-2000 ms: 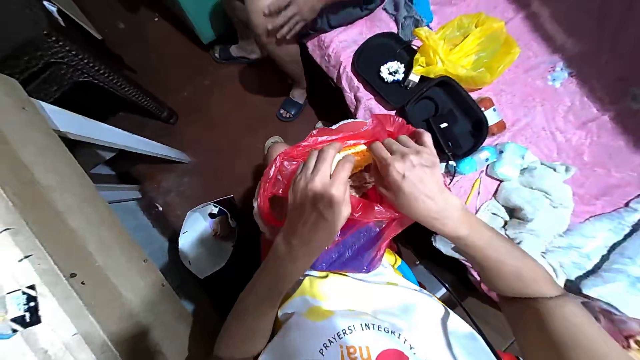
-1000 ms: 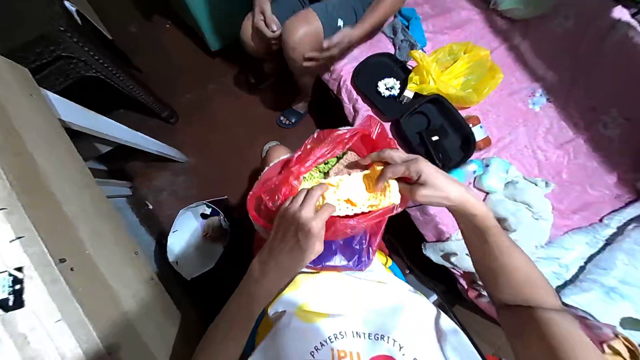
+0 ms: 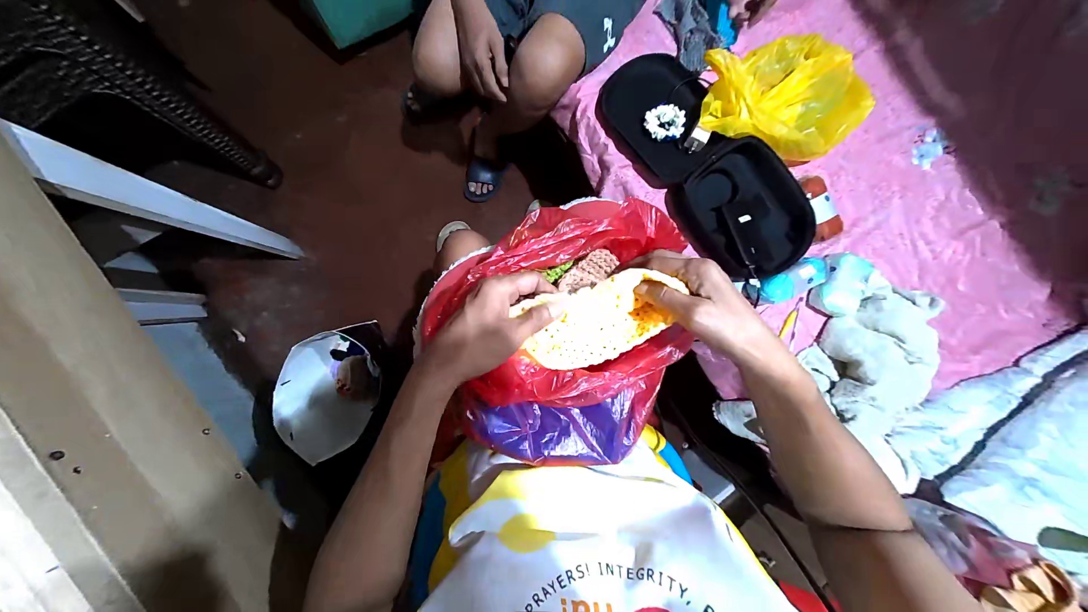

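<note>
A pale yellow and orange crocheted piece [image 3: 586,333] is stretched between my two hands over the mouth of a red plastic bag [image 3: 535,382]. My left hand [image 3: 497,323] grips its left end, and my right hand [image 3: 701,297] pinches its right end with the thumb on top. Behind it in the bag show a brown crocheted piece [image 3: 591,269] and a bit of green crochet [image 3: 557,272]. Something purple [image 3: 552,429] shows through the bag's lower part, which rests on my lap. The rest of the bag's contents is hidden.
On the pink bedsheet [image 3: 892,280] lie an open black zip case [image 3: 748,204], a yellow plastic bag [image 3: 786,98], an orange yarn skein [image 3: 823,208] and a grey plush toy [image 3: 884,340]. A person [image 3: 518,51] sits ahead. A white bin [image 3: 327,395] stands left, near a wooden board [image 3: 110,365].
The yellow piece, bunched between my hands two seconds ago, is now spread wider. The green and brown crochet shows behind it. The seated person's hands have moved.
</note>
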